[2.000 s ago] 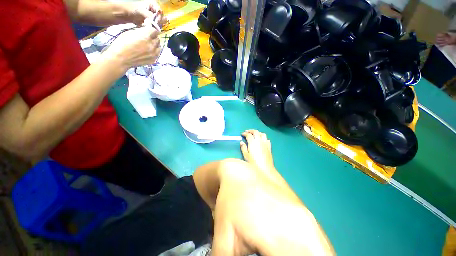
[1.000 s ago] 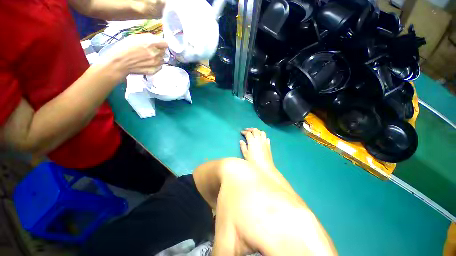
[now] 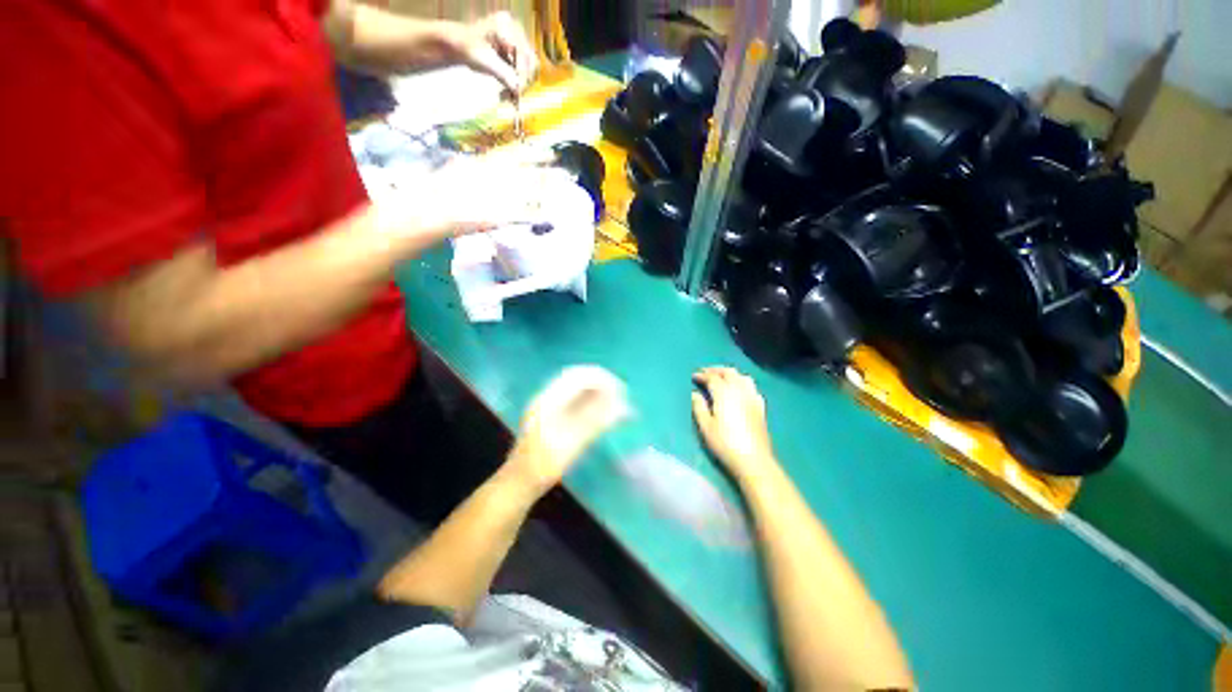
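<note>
My right hand (image 3: 731, 412) rests on the green bench top (image 3: 865, 541), fingers loosely bent, nothing seen in it. My left hand (image 3: 574, 412) is raised over the bench's near edge and blurred; I cannot tell whether it holds anything. A pale, smeared shape (image 3: 682, 500) lies between my forearms, too blurred to name. A white camera housing (image 3: 568, 223) stands at the left of the bench, partly under a neighbour's hand. A big pile of black yokes (image 3: 892, 250) lies beyond my hands at the right.
A person in a red shirt (image 3: 291, 149) stands at left, arms over the bench. A metal upright (image 3: 723, 162) rises beside the pile. Orange-yellow packing (image 3: 946, 426) lies under the pile. A blue stool (image 3: 203, 527) stands lower left. Cartons (image 3: 1182, 149) are behind.
My left arm has unfolded and its hand now shows over the bench edge. My right hand stays on the bench. The neighbour lifted the round white housing away from the bench before me. The view has shifted.
</note>
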